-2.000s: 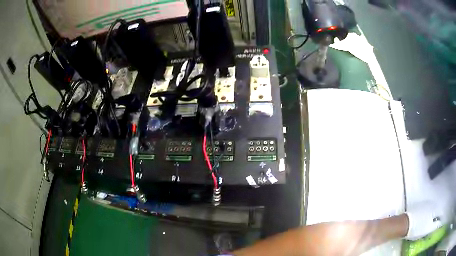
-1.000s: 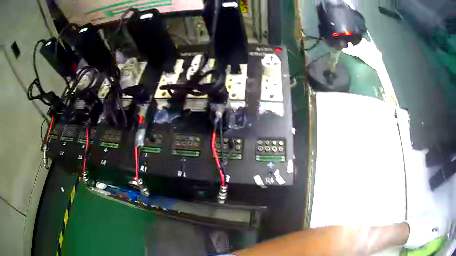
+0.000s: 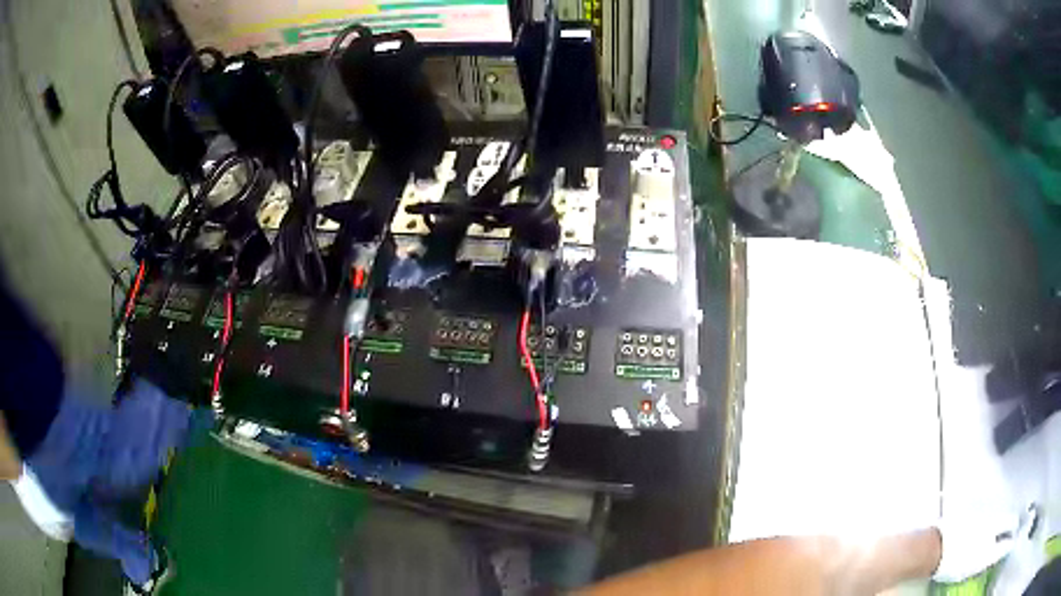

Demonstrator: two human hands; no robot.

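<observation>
My right hand (image 3: 977, 538), in a white glove, is at the lower right with the bare forearm reaching in from the bottom. Its fingers are blurred against pale material, so its grip is unclear. My left hand is out of view. The black sloped test fixture (image 3: 419, 402) fills the middle. Several black power adapters (image 3: 396, 87) stand upright behind the cream sockets (image 3: 652, 215), their cords bundled. Red-and-black test leads (image 3: 529, 361) hang over the front, ending in silver connectors (image 3: 540, 448). The rightmost socket has no adapter behind it.
A barcode scanner (image 3: 806, 87) stands on a round base (image 3: 776, 204) behind the white work mat (image 3: 838, 384). A monitor (image 3: 349, 23) is behind the fixture. Another person's blue-clothed legs (image 3: 99, 448) and a dark sleeve show at the left. A lime-green strip is near my glove.
The view has shifted, so the fixture appears slightly farther right. Another person has come into view at the left. A red dot now shows near the rightmost station label. My right hand stays near the same place.
</observation>
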